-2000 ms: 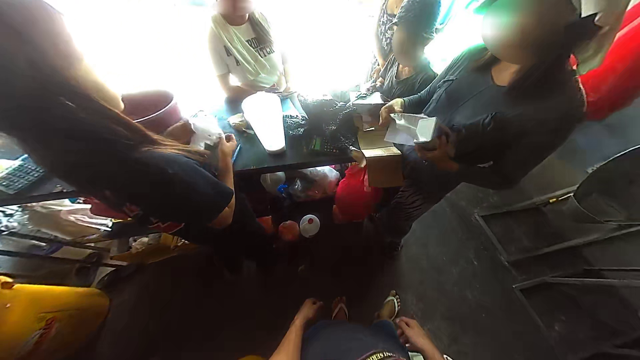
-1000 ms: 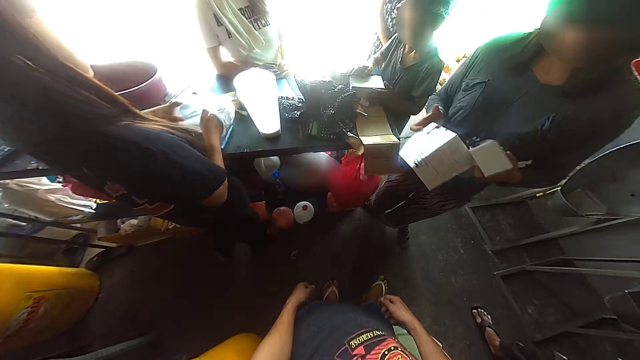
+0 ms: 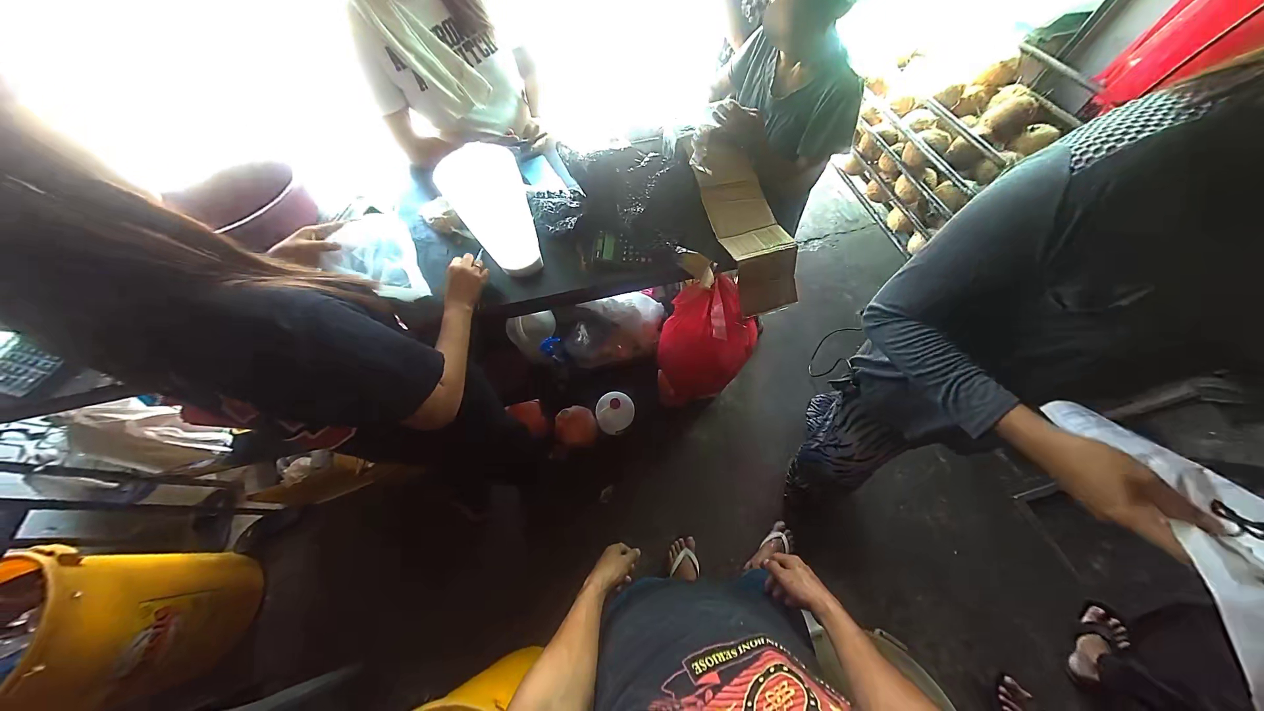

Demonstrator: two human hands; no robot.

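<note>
My left hand rests loosely curled by my left thigh, above my sandalled foot. My right hand lies on my right thigh, near my other foot. I see no object in either hand, but whether the fingers are fully closed is hard to tell. Ahead of me is a dark table bearing a tall white cylinder, a calculator, black plastic and an opened cardboard box. Under it stand a red bag and a white-lidded container.
A person at the left handles a clear plastic bag; two people stand behind the table. Another person at the right holds a white sack. Coconuts fill a rack behind. A yellow barrel is at the lower left.
The person at the right, who held white boxes or papers by the table, has moved and now leans to the right, a hand on a white sack. My hands have stayed at my lap.
</note>
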